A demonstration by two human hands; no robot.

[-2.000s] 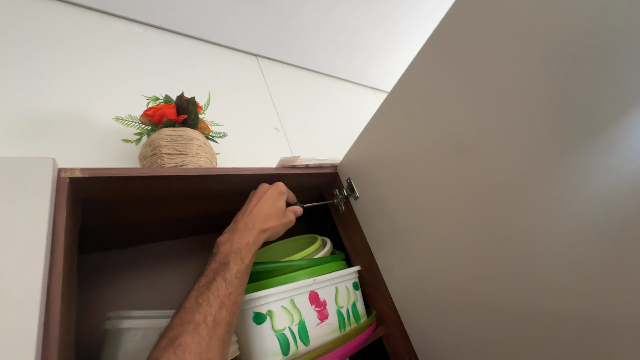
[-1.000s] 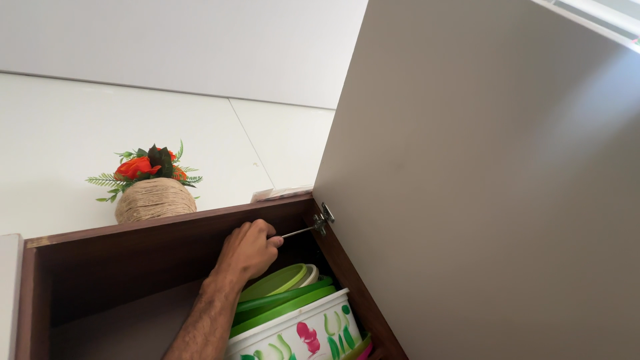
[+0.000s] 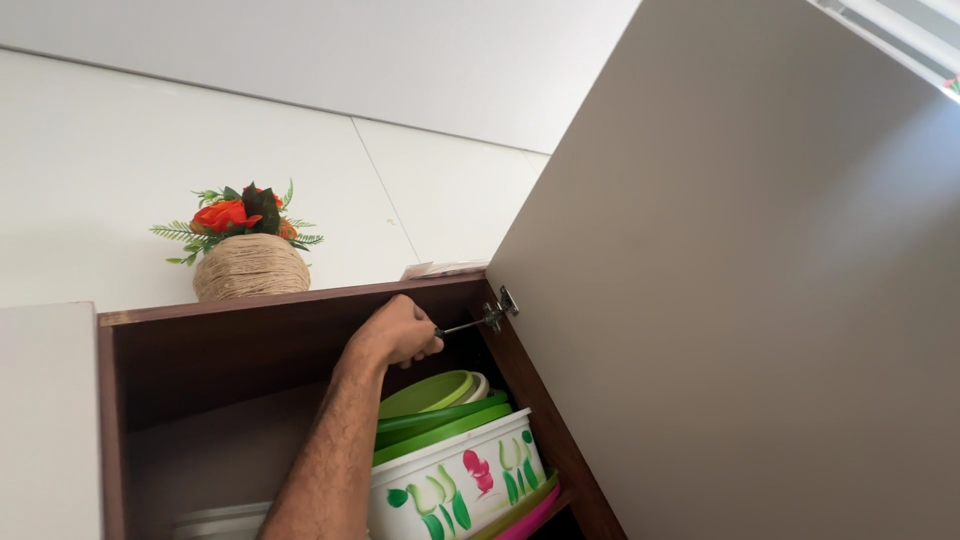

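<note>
My left hand (image 3: 405, 331) is closed around the dark handle of a screwdriver (image 3: 461, 327), inside the upper right part of a dark brown wooden cabinet (image 3: 292, 296). The thin metal shaft points right and its end meets a metal hinge (image 3: 501, 309) on the cabinet's side panel, near the top corner. The hinge joins the panel to a large grey door (image 3: 712, 300), which stands open on the right. Most of the handle is hidden by my fingers. My right hand is not in view.
Below my hand are stacked green lids (image 3: 431, 394) and a white plastic container (image 3: 457, 480) painted with flowers. Another pale container (image 3: 225, 517) is at lower left. A twine-wrapped pot (image 3: 253, 268) of orange flowers shows above the cabinet's top edge, with flat papers (image 3: 446, 268) farther right.
My left hand stays at the hinge with the screwdriver throughout. The view has shifted, and more of the door shows than in the oldest frame.
</note>
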